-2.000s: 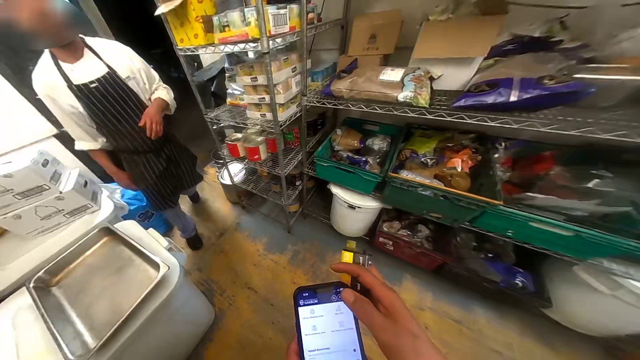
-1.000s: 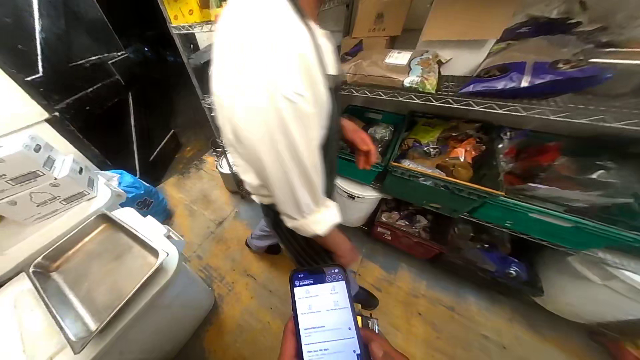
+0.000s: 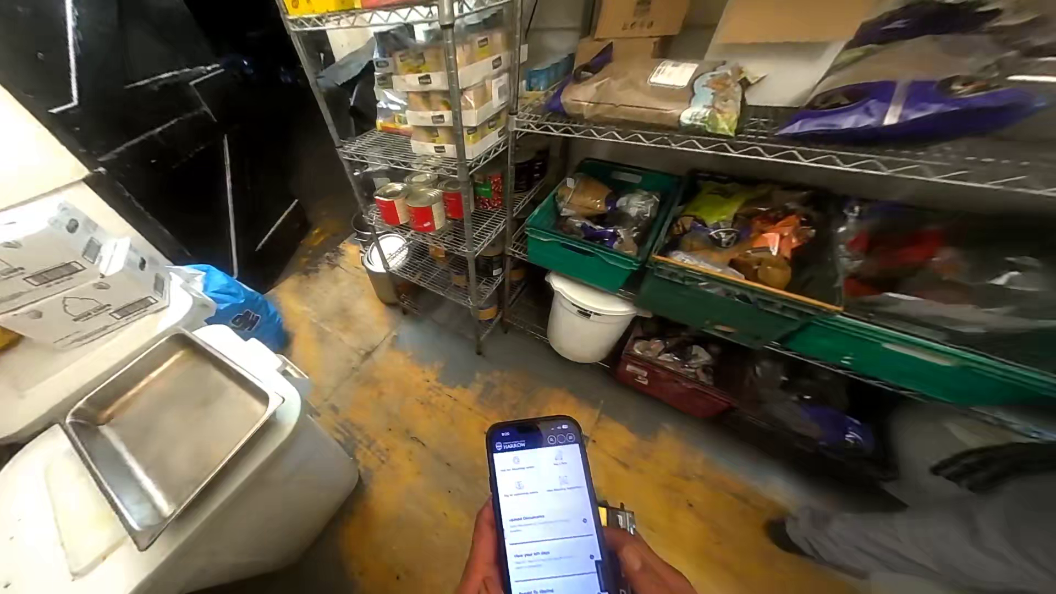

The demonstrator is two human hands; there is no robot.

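A smartphone (image 3: 549, 511) with a lit screen stands nearly upright at the bottom centre, gripped along both sides. Along its left edge is my left hand (image 3: 483, 557), mostly cut off by the frame. My right hand (image 3: 648, 565) holds the right edge, its thumb beside the screen. A small metal and yellow object (image 3: 617, 518) shows behind the phone by my right fingers; what it is I cannot tell. The floor lies below.
At left, a steel pan (image 3: 173, 429) rests on a white bin (image 3: 272, 487). Wire shelving (image 3: 462, 165) carries tins, jars and green crates (image 3: 586, 256); a white bucket (image 3: 587, 322) sits underneath. A person's leg (image 3: 891, 528) and shoe are at lower right.
The person in the apron has walked from the left, across in front of me, to the right edge. My right hand, over the phone's screen two seconds ago, now grips its side.
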